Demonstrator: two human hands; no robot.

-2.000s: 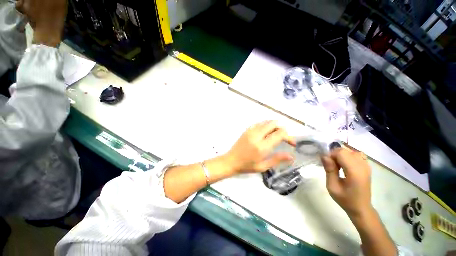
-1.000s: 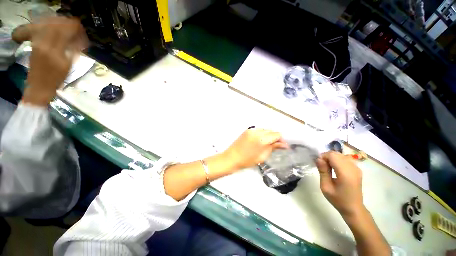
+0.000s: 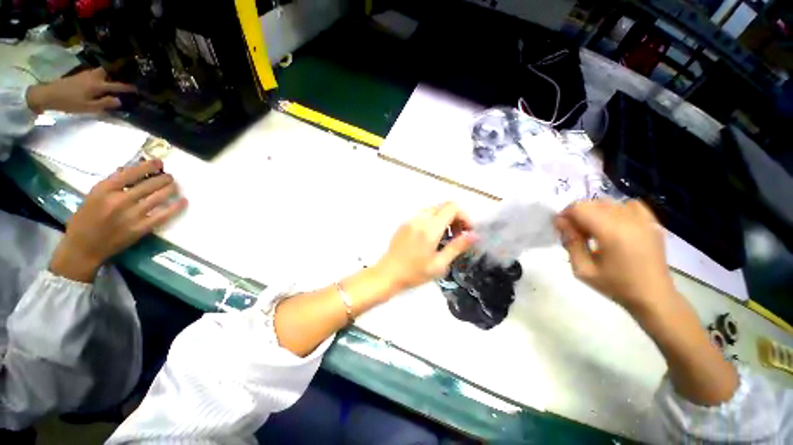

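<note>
A small clear plastic bag, blurred, is stretched between my hands above the bench. My left hand has its fingertips at the bag's left end. My right hand pinches the bag's right end. A heap of black rings lies on the white bench under the bag, beside my left fingertips. What the bag holds cannot be told.
Another clear bag with grey parts lies on the white board behind. Black trays stand behind it. Round housings and a yellow strip tray are at far right. A neighbour's hand rests at left by the black fixture.
The bag has moved up off the heap, and more black rings show. My right hand has moved up and right. The neighbour's hand now covers the spot of the dark housing at left.
</note>
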